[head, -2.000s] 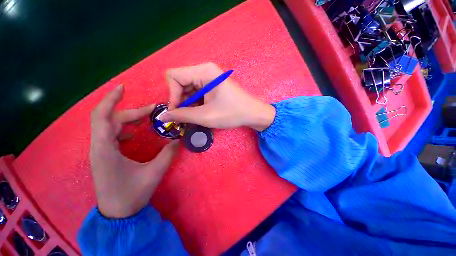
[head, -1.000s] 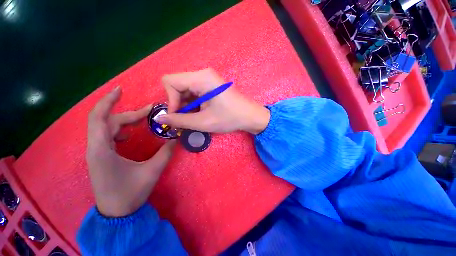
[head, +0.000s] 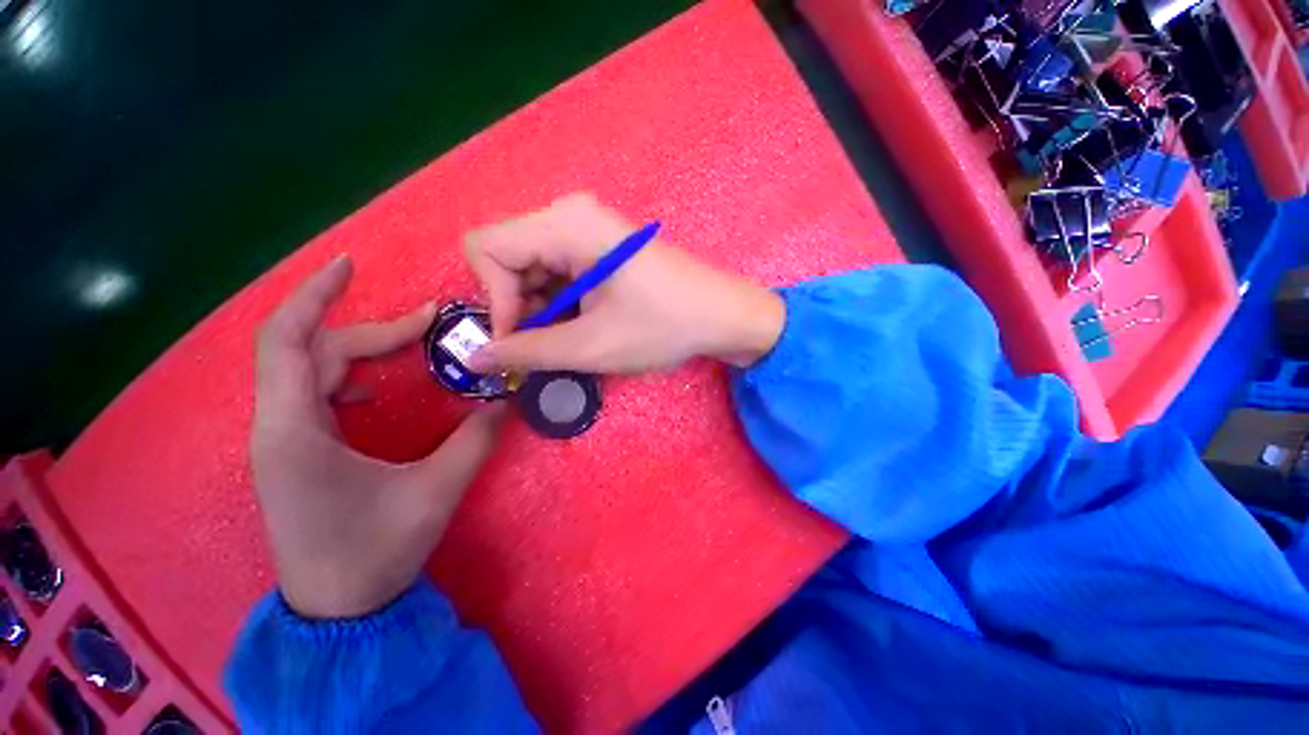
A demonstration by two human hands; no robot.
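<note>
An open round watch case (head: 451, 369) with a shiny rim lies on the red work mat (head: 646, 560). A silver-white rectangle (head: 464, 339) shows inside it. The black back cover (head: 560, 404) with a grey centre lies beside it, touching its lower right side. My left hand (head: 359, 445) curves around the case, forefinger at its upper left edge and thumb near its lower edge. My right hand (head: 617, 295) holds a blue pry stick (head: 600, 270), tilted up to the right. Its fingertips are over the right side of the case and hide the stick's lower end.
A red compartment tray (head: 65, 596) with dark round units is at lower left. A red clip tray (head: 948, 180) with heaped binder clips (head: 1070, 216) is at upper right. A dark green surface (head: 172, 158) lies beyond the mat. Dark boxes and blue items are at the far right.
My right fingertips have shifted slightly, and more of the silver-white rectangle shows. The pry stick stands at a steeper angle. My left hand keeps nearly the same place.
</note>
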